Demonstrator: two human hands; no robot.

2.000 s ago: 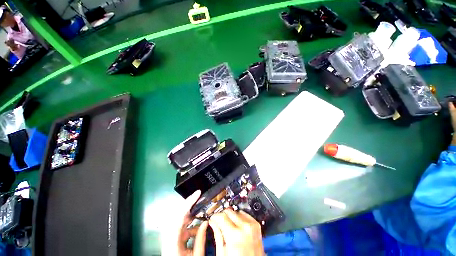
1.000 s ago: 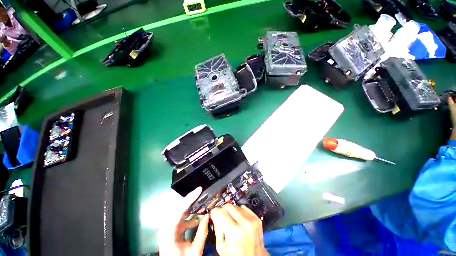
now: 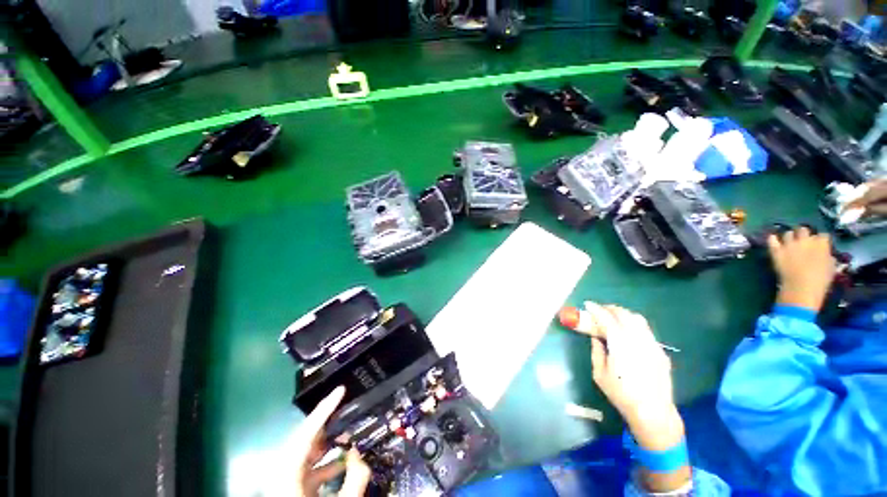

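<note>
The black camera housing (image 3: 360,364) lies opened like a book on the green bench, pale lettering in one half, circuit board parts and wires in the other. A small lid with a pale rim (image 3: 334,328) stands open at its far end. My left hand (image 3: 326,461) holds the housing's near left edge, fingers bent over the wires; whether it pinches a wire is unclear. My right hand (image 3: 627,364) is closed round the pale handle of the screwdriver (image 3: 570,317), its red-orange end pointing left and the thin shaft showing at right.
A white sheet (image 3: 511,301) lies right of the housing. The long black tray (image 3: 126,369) with boards (image 3: 76,313) is at left. Grey ribbed camera units (image 3: 385,218) stand in a row beyond. At right, another worker's hand (image 3: 803,264) and blue sleeves (image 3: 817,379) are close.
My right hand has left the housing, moved right and taken hold of the screwdriver on the bench. My left hand stays at the housing. The view has tilted up and shifted right.
</note>
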